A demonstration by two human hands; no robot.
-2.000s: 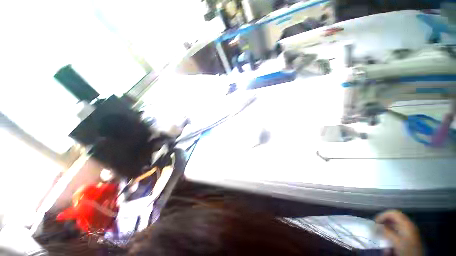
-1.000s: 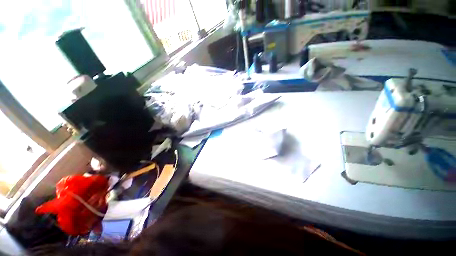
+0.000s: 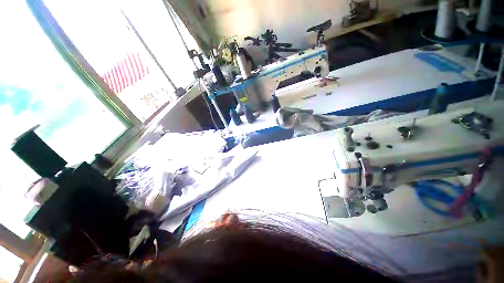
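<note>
The white sewing machine (image 3: 409, 152) with a blue stripe stands at the right, its needle area over the shiny needle plate (image 3: 335, 200). Blue-handled scissors (image 3: 434, 196) lie under its arm, by a pink cloth strip (image 3: 470, 190). White cloth pieces (image 3: 188, 174) lie heaped at the table's left end. Dark hair covers the bottom middle. A small skin-coloured patch above the hair may be fingertips of my left hand (image 3: 225, 221). A brownish blur at the lower right edge may be my right hand (image 3: 492, 265). Neither shows clearly, nor whether it holds anything.
A second sewing machine (image 3: 282, 74) stands on a white table behind, with a grey cloth (image 3: 309, 119) at the near edge. Thread cones (image 3: 445, 19) stand at the upper right. A black box-like object (image 3: 83, 207) stands at the left by the window (image 3: 61, 94).
The view has shifted, showing more of the back table. Hair now covers the near table edge. The small cloth piece seen on the tabletop and the red bag no longer show.
</note>
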